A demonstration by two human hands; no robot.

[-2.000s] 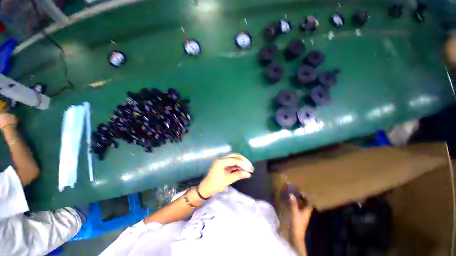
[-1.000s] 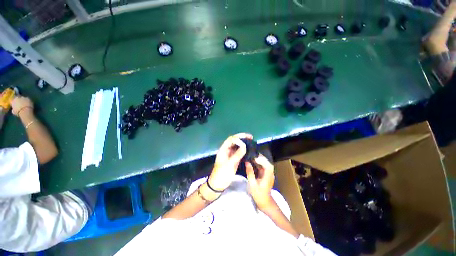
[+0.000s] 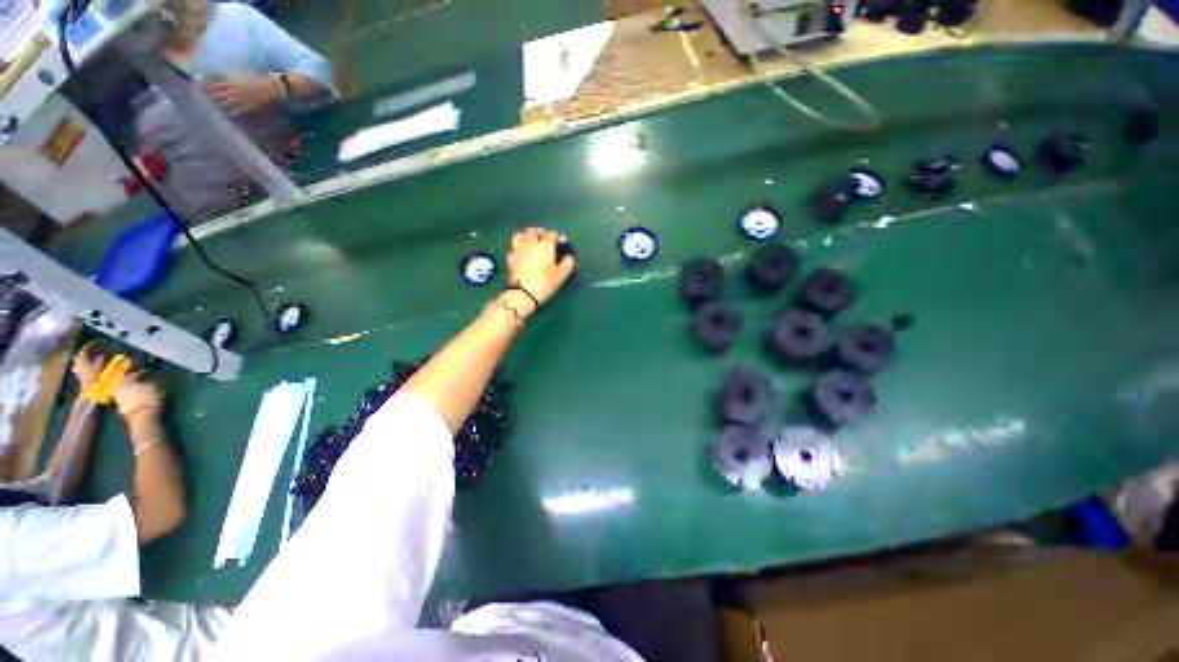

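Note:
My left hand (image 3: 537,264) reaches across the green worktop to the far row. Its fingers are closed round a black housing (image 3: 565,251), mostly hidden by the hand. It is between two round units with pale faces, one to the left (image 3: 478,268) and one to the right (image 3: 637,245). My left forearm and sleeve cover part of the heap of small black inserts (image 3: 481,433). Matte black hubs with centre holes (image 3: 802,335) stand grouped to the right; two near ones have shiny tops. My right hand is out of view.
Pale strips (image 3: 263,472) lie left of the heap. A neighbour's hands hold a yellow-handled tool (image 3: 111,378) at far left. A metal upright (image 3: 116,310) and hanging cable stand there. A person sits beyond the worktop. The cardboard carton (image 3: 931,614) is below the near edge.
My left hand has moved from near my lap to the far row with the black housing. My right hand has left the view. The view has shifted towards the far side.

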